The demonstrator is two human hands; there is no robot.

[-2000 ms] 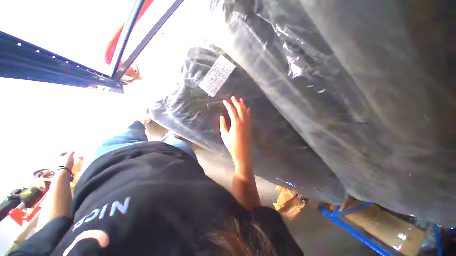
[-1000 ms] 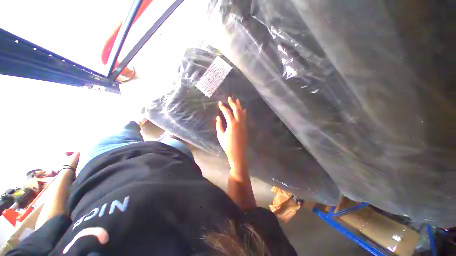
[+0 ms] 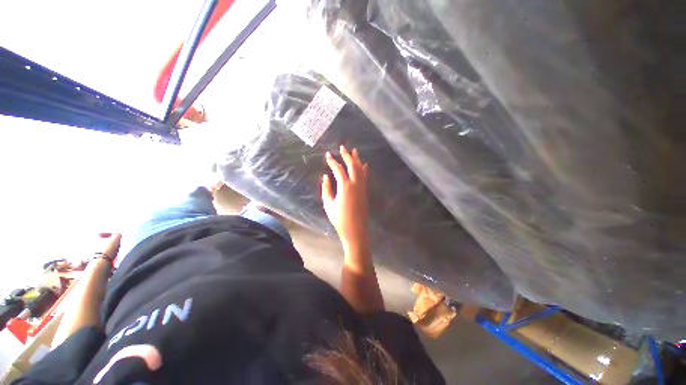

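Note:
A dark bundle in clear plastic wrap [image 3: 406, 218] lies in front of me, with a white printed label [image 3: 318, 115] near its upper end. A larger wrapped dark bundle [image 3: 556, 165] rises beside it and fills the right of the view. My right hand [image 3: 346, 192] is over the smaller bundle just below the label, back up and fingers apart, holding nothing. Whether it presses on the film is unclear. My left hand [image 3: 110, 244] is small and washed out by glare at the far left, beyond a dark wristband; its fingers cannot be made out.
A blue rack post [image 3: 83, 98] with thin braces and a red-orange guard [image 3: 167, 75] stand at the upper left. Red and black items [image 3: 34, 308] lie at the lower left. Torn brown cardboard [image 3: 431, 310] and a blue frame [image 3: 526, 350] beside a brown carton [image 3: 587, 346] are at the lower right.
My right hand and the bundles have shifted slightly left in the view. My left hand's fingers, visible two seconds ago, are now less distinct. My right hand remains open.

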